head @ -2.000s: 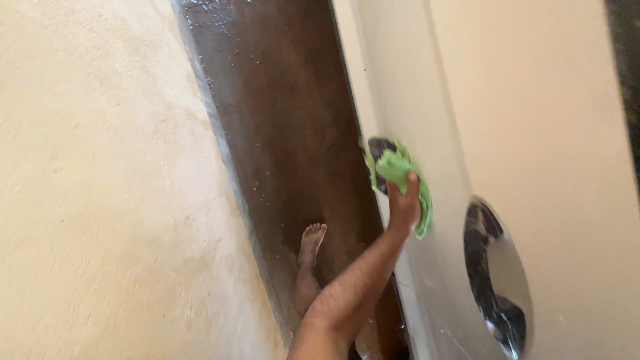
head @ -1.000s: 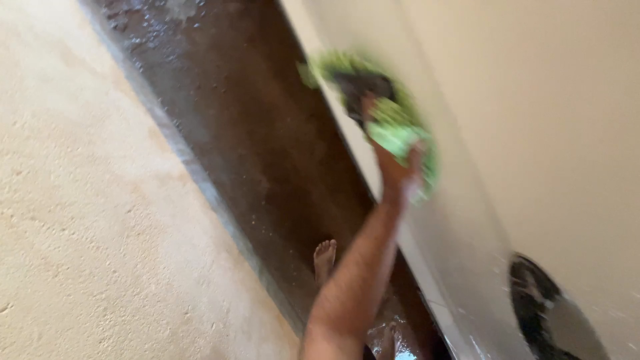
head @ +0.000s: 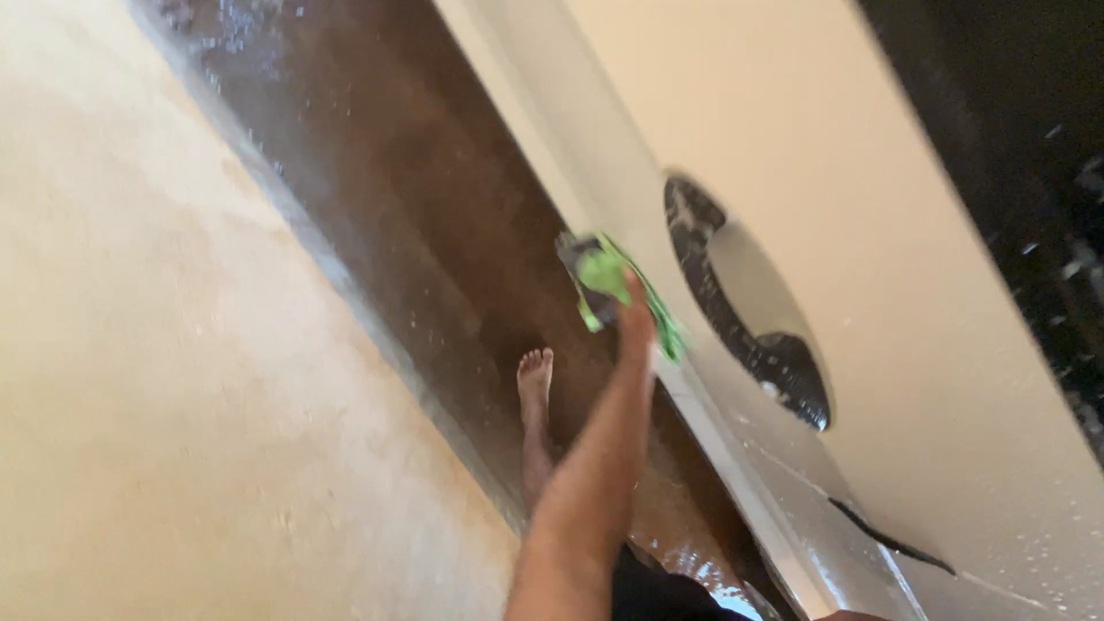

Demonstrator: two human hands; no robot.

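Note:
My left hand [head: 636, 315], slightly blurred, grips a green cloth or wash mitt [head: 605, 274] that has a dark part on its far side. Its trailing green edge lies along the lower edge of a wet cream car door [head: 871, 241]. To the right of the hand is the door's dark, glossy pull handle [head: 733, 332], over a rounded recess. My left forearm rises from the bottom of the view. A sliver of skin shows at the bottom edge; whether it belongs to my right hand cannot be told.
A rough cream wall [head: 216, 345] fills the left side. Between wall and car runs a narrow wet brown floor [head: 414, 216], with a bare foot [head: 535, 375] on it. Dark glass with water drops [head: 1035, 198] is at the upper right. Black clothing [head: 673, 595] shows at the bottom.
My left hand has moved down the car's side with the green cloth, from higher up a second ago to the lower edge. The view has shifted, showing more of the door.

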